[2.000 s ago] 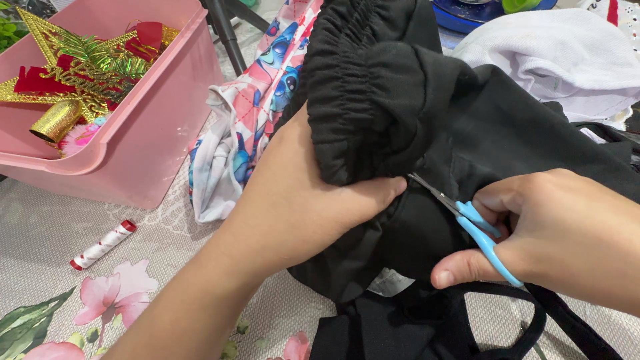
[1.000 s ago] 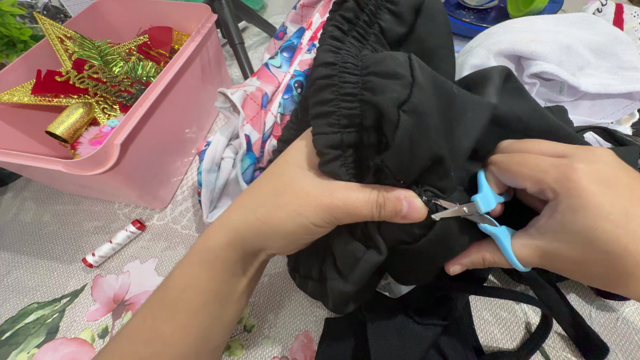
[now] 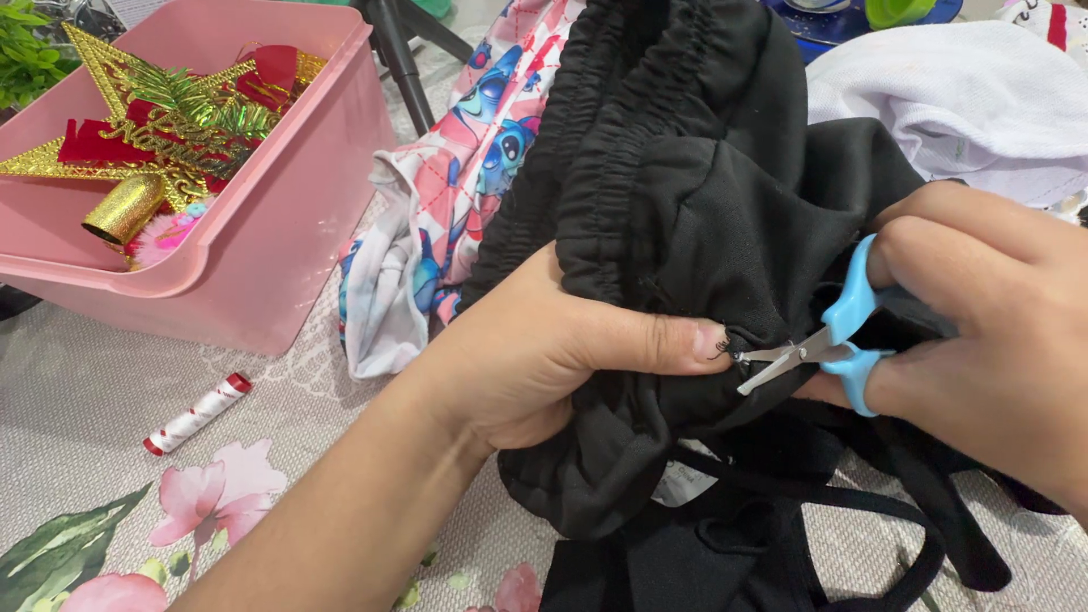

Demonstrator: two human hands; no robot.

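Observation:
My left hand (image 3: 544,365) grips a black fabric garment (image 3: 731,204) with a gathered elastic waistband, its thumb pressed on the cloth. Loose black thread ends stick out by the thumb's tip. In my right hand (image 3: 986,314) is a pair of small scissors (image 3: 799,350) with light blue handles. Their blades are spread, pointing left, with one tip at the thread and cloth just beside my left thumb. A whitish label (image 3: 684,476) shows under the garment. Below it lie more black cloth (image 3: 680,561) and a black strap (image 3: 901,501).
A pink plastic bin (image 3: 280,229) with gold and red Christmas decorations stands at the left. A white and red tube (image 3: 197,413) lies on the floral tablecloth (image 3: 340,544). Patterned pink and blue fabric (image 3: 476,144) is behind my left hand, white cloth (image 3: 952,102) at the back right.
The scissors' blades, nearly together two seconds ago, are now spread apart. My left hand keeps its hold on the black garment, its thumb beside the blades.

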